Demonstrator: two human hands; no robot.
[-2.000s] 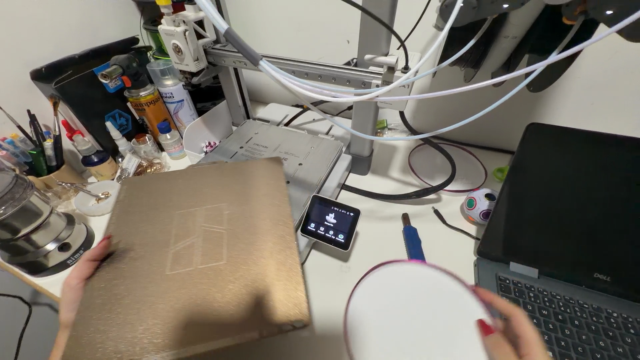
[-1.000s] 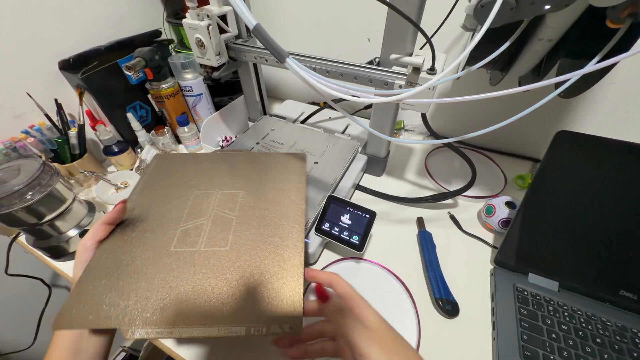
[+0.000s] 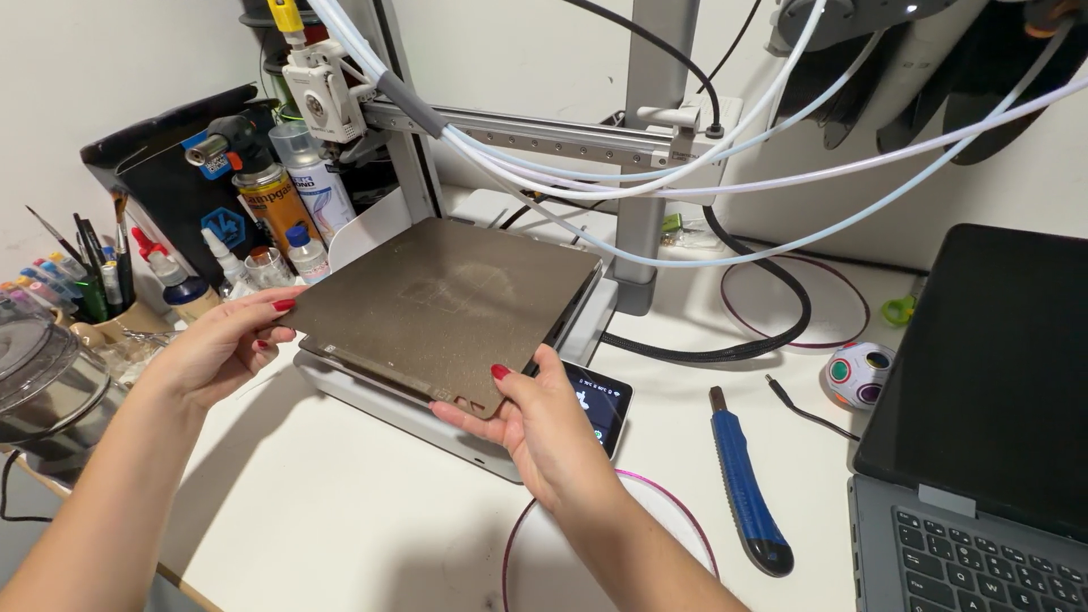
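A textured metal build plate [image 3: 442,297] lies over the bed of a 3D printer [image 3: 408,416], its front edge slightly raised above the base. My left hand [image 3: 217,344] pinches the plate's left corner between thumb and fingers. At the front right corner my right hand [image 3: 540,416] grips the plate, thumb on top and fingers below. The printer's small screen [image 3: 603,404] is partly hidden behind my right hand. The white print head [image 3: 323,93] sits high at the left end of the rail, above and behind the plate.
A blue utility knife [image 3: 741,484] and a white disc with a magenta rim [image 3: 671,518] lie right of the printer. Farther right stands an open laptop [image 3: 977,408]. Bottles, a gas torch [image 3: 268,191] and brushes crowd the left. White tubes [image 3: 595,183] arch over the plate.
The build plate has moved from in front of the printer onto its bed. My right hand, on the white disc two seconds ago, has let it go and taken the plate.
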